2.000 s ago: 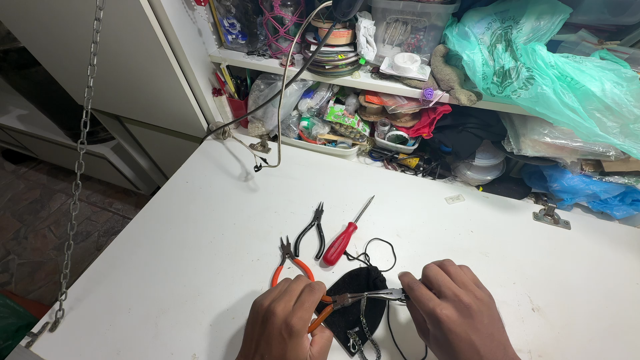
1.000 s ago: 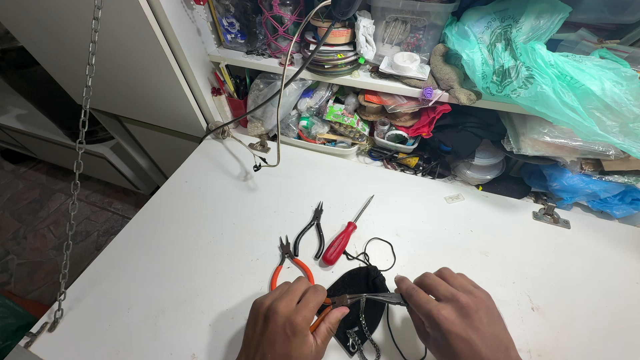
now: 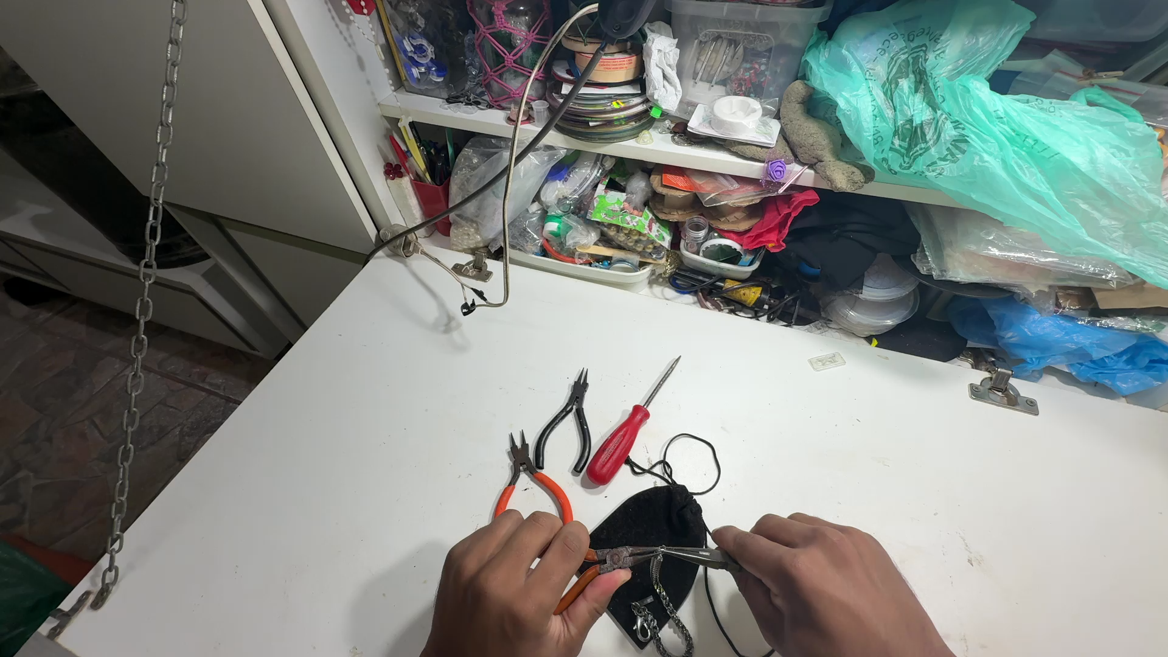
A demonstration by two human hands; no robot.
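Note:
My left hand [image 3: 520, 584] is closed around orange-handled pliers [image 3: 584, 584], their jaws pointing right. My right hand [image 3: 821, 579] grips a second pair of pliers [image 3: 707, 555], its long jaws pointing left. The two tips meet at the end of a metal chain [image 3: 673, 607], which hangs over a black drawstring pouch [image 3: 652, 520]. A silver clasp [image 3: 644, 622] lies low on the pouch. Beyond my hands are other orange-handled pliers [image 3: 552, 493], black-handled pliers [image 3: 584, 429] and a red-handled screwdriver [image 3: 619, 447]. Both handles in my hands are partly hidden.
The white tabletop [image 3: 301, 474] has a metal chain [image 3: 137, 365] hanging at its left. Behind it, shelves [image 3: 885, 187] hold spools, bins and a green plastic bag [image 3: 985, 137]. A cable [image 3: 507, 228] droops onto the back edge. A metal hinge [image 3: 1004, 392] sits at the right.

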